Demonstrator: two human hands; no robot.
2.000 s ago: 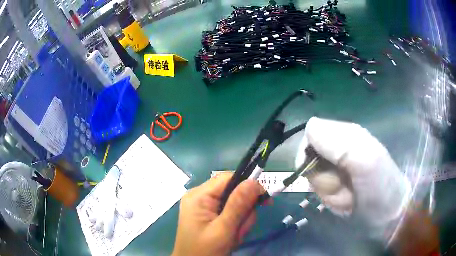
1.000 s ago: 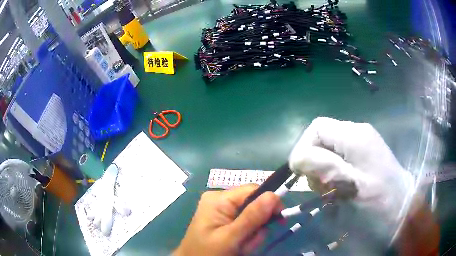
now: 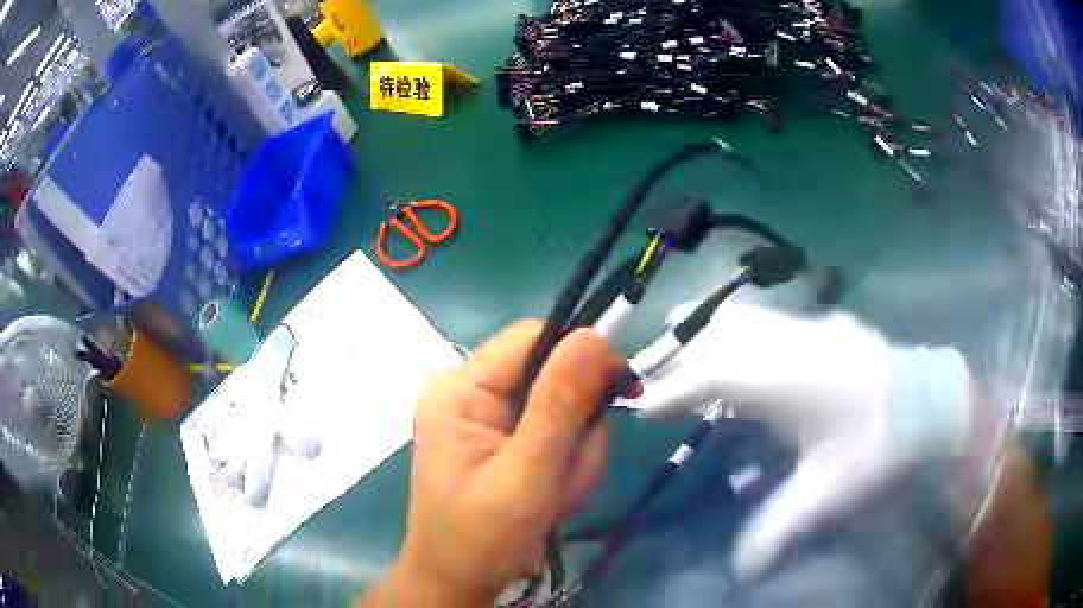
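My bare left hand [image 3: 499,451] is closed around the black branches of a wire harness [image 3: 588,279], in the lower middle. Black connector housings stand up at its branch ends, with yellow and purple wires and a white label below one of them. More branches with white labels hang below my hands. My right hand [image 3: 819,416], in a white glove, is blurred, just right of the harness, with its fingers spread. Its fingertips are near a labelled branch; whether they touch it is unclear.
A large harness pile [image 3: 689,59] lies at the back, with more harnesses [image 3: 1021,107] at far right. Orange scissors [image 3: 416,232], a yellow sign [image 3: 407,89], a blue bin [image 3: 291,196], paper sheets [image 3: 368,321] with a spare glove [image 3: 264,439], an orange pen cup [image 3: 149,374] and a fan [image 3: 36,386] are left.
My right hand has opened from its curled grip. The connector ends show again above my left hand. The bench items sit higher in view, and the ruler by my hands is now hidden.
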